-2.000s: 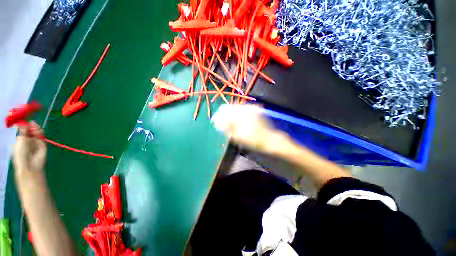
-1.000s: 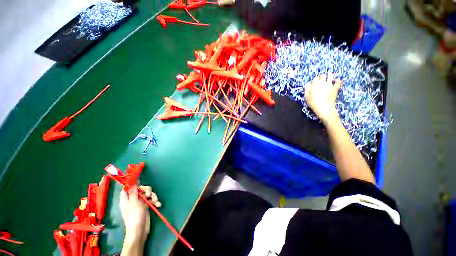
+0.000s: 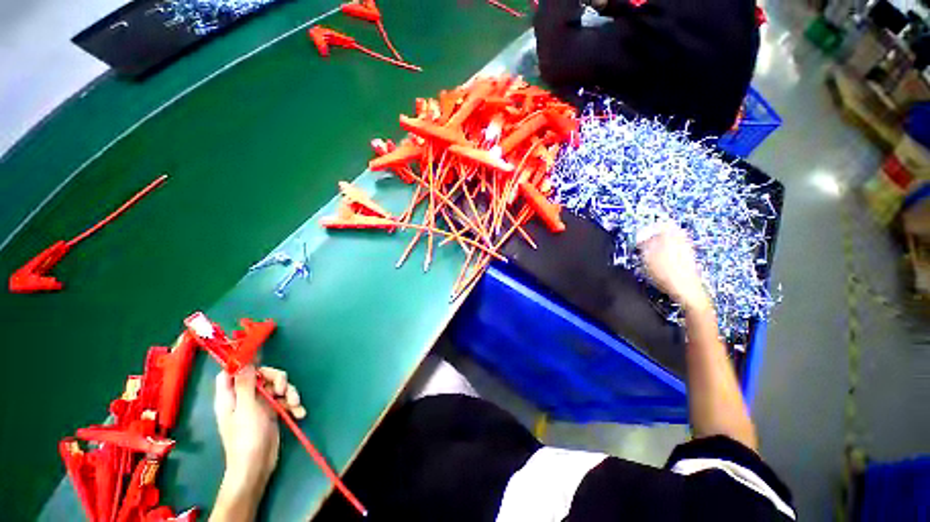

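Observation:
My left hand [image 3: 250, 413] holds a red battery clamp [image 3: 237, 347] over the green bench edge, with its red lead trailing down to the right. My right hand [image 3: 668, 257] is at the near side of the heap of silvery metal parts [image 3: 704, 204] on a black tray [image 3: 612, 260]; its fingertips are among the parts, and whether it grips any cannot be told. A large pile of red clamps [image 3: 489, 133] lies left of the heap, leads toward me. A smaller clamp group [image 3: 127, 438] lies left of my left hand.
Loose silvery parts [image 3: 291, 267] lie on the green bench [image 3: 337, 296]. Single clamps [image 3: 41, 270] lie on the green belt [image 3: 204, 173]. A blue crate [image 3: 571, 347] supports the black tray. A person in dark clothing [image 3: 642, 61] is beyond the heap. Another black tray [image 3: 133, 46] stands far left.
My left hand has come in from the far left with the clamp to the bench edge. My right hand has moved from the crate's near edge to the metal heap, lately lower on it.

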